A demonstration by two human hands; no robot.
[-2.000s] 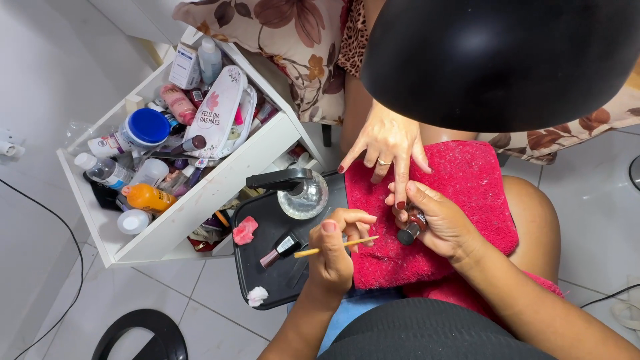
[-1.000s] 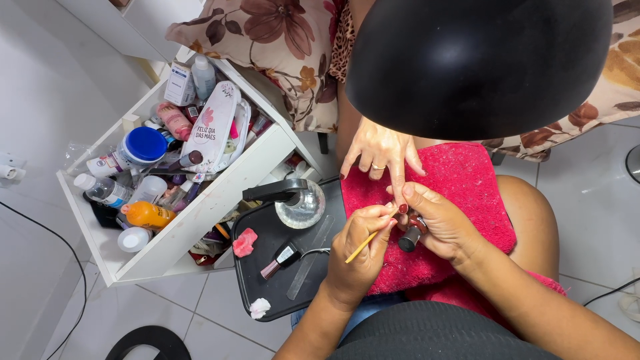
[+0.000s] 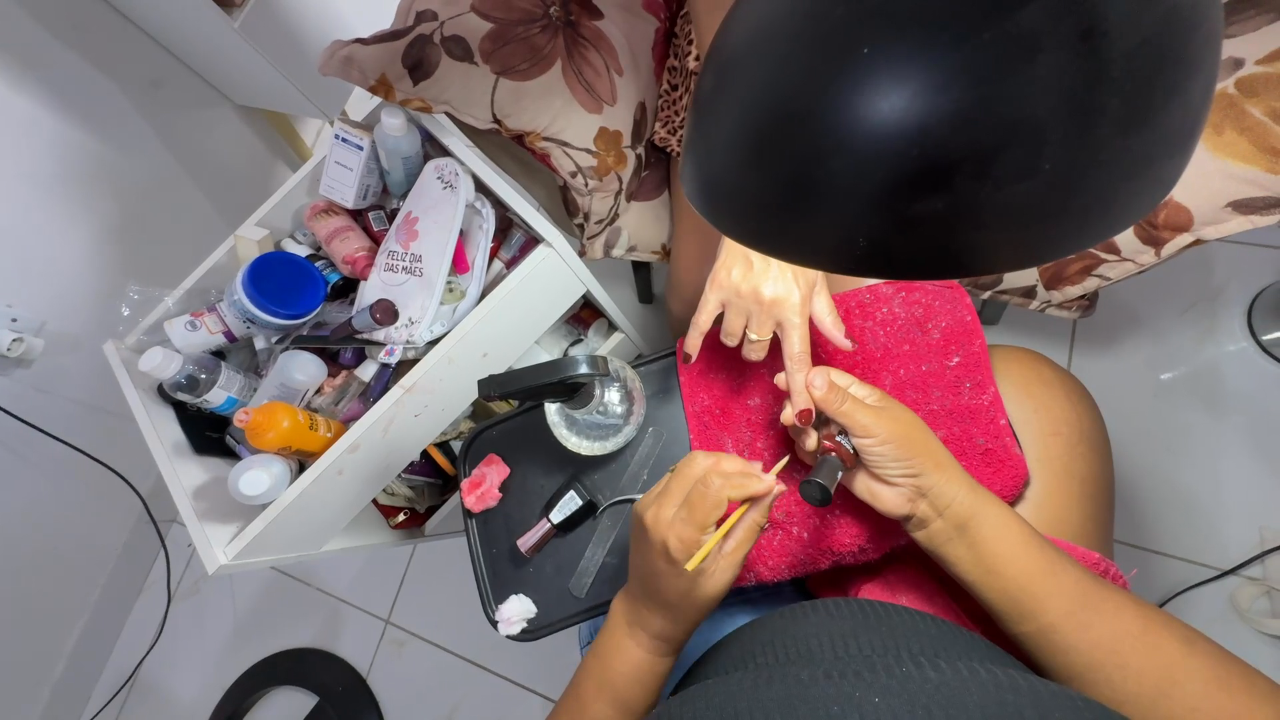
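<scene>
My left hand (image 3: 680, 545) holds a thin wooden cuticle stick (image 3: 718, 536) between thumb and fingers, its pointed end up and to the right, a little apart from the other person's nails. My right hand (image 3: 885, 440) grips a dark red nail polish bottle (image 3: 830, 465) with a black cap, and its thumb and fingers also hold a finger of the other person's hand (image 3: 765, 300). That finger has a red nail, and a ring sits on another finger. Under the hands lies a red towel (image 3: 920, 350) across a person's lap.
A black tray (image 3: 480, 560) at the left holds a pump bottle (image 3: 595, 405), a nail polish bottle (image 3: 557, 517), a clear file-like strip (image 3: 615, 515), pink cotton (image 3: 485, 483) and white cotton (image 3: 516, 614). A white drawer (image 3: 400, 410) full of bottles stands beyond. A black lamp shade (image 3: 950, 130) hangs overhead.
My left hand has moved with the stick to the person's fingertip and then back down and left from it. My right hand keeps hold of the bottle and finger.
</scene>
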